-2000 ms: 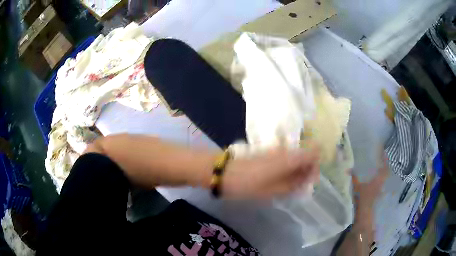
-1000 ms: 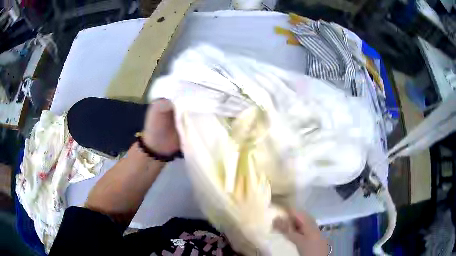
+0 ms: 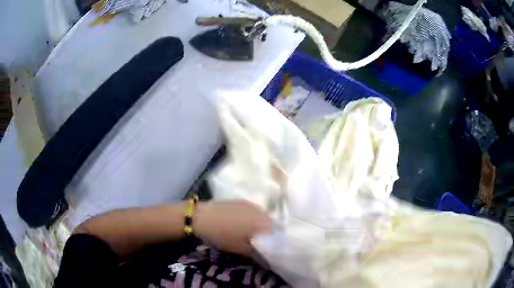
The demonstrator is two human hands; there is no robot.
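A cream and white garment (image 3: 332, 225), blurred by motion, spreads from the table's near right edge out past it to the lower right. My left hand (image 3: 245, 225), bare with a yellow-and-black bracelet, is shut on the garment's near left part; its fingertips are hidden in the cloth. My right hand is not visible; the garment covers the area beyond my left hand. The long black-padded pressing arm (image 3: 101, 126) is bare. The dark steam iron (image 3: 225, 44) lies at the far table edge.
A blue basket (image 3: 344, 87) holding cream cloth (image 3: 366, 146) stands beyond the table's right edge. The white iron hose (image 3: 324, 48) curves rightward from the iron. Grey-and-white striped cloth (image 3: 135, 7) lies at the far edge. Floral cloth (image 3: 42, 253) is at the lower left.
The view has swung right. The garment has moved off the pressing arm and past the table's right edge, with my left hand on it. My right hand has gone out of sight.
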